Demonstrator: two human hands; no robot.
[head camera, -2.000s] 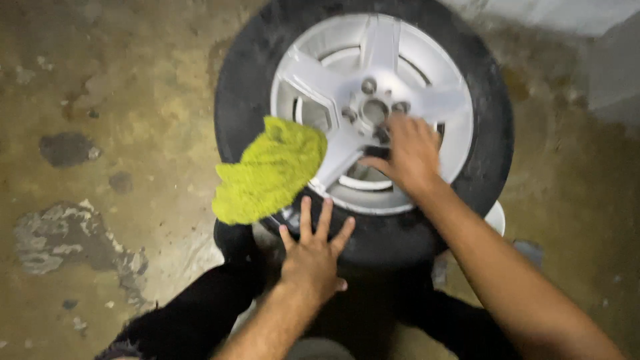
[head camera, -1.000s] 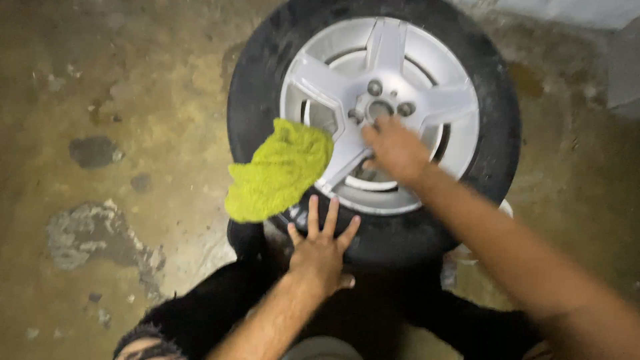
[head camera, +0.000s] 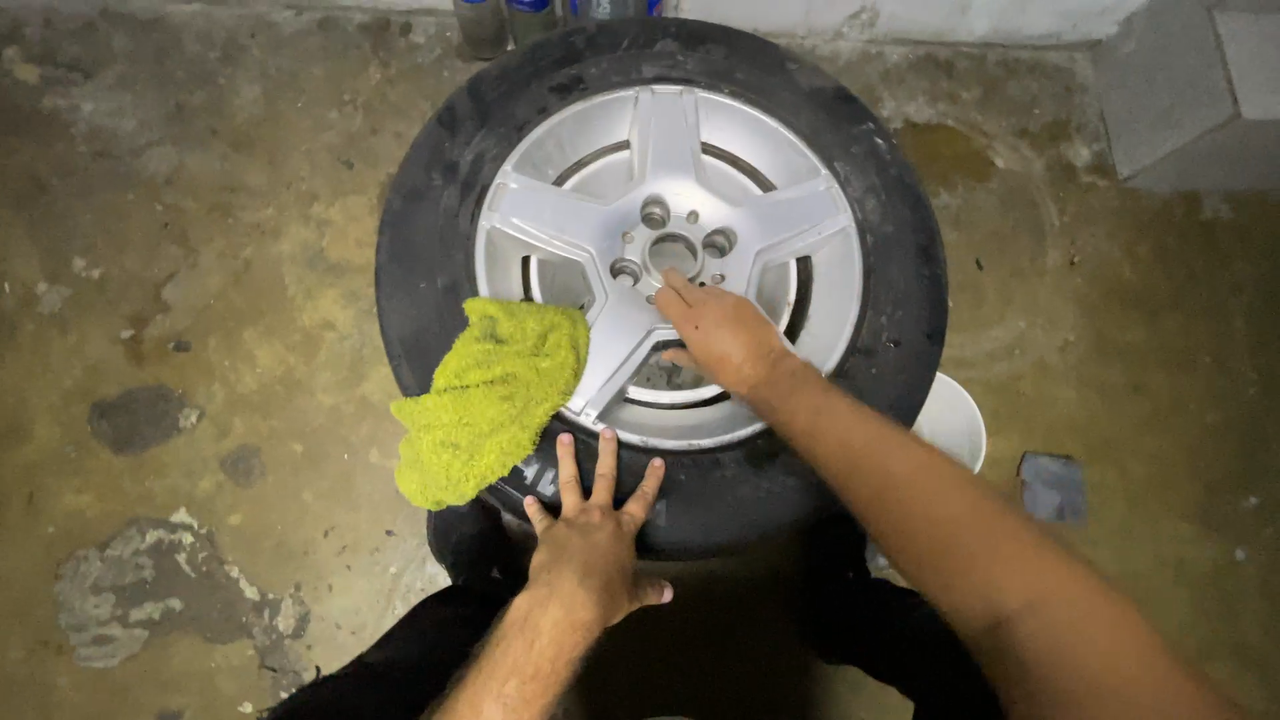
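Note:
A silver five-spoke alloy wheel rim (head camera: 670, 150) with a black rubber tire (head camera: 905, 260) around it lies face up in front of me. My left hand (head camera: 590, 545) rests on the tire's near sidewall, fingers spread, holding nothing. Over the hub, my right hand (head camera: 720, 330) reaches to the lower edge of the center bore, fingers bent down; part of its fingertips is hidden, and I cannot tell whether something small is in them. A yellow-green microfiber cloth (head camera: 490, 400) lies over the left near part of the rim and tire, apart from both hands.
Behind the tire, several bottles (head camera: 530, 20) stand against the wall (head camera: 930, 18). A white round container (head camera: 952, 420) shows at the tire's right edge, with a small grey block (head camera: 1052, 487) beyond it. A grey block (head camera: 1165, 95) is at the upper right. The floor is stained.
My right hand was near the lower right of the hub and is now at the bore's lower edge. The left hand and the cloth have stayed in place on the tire.

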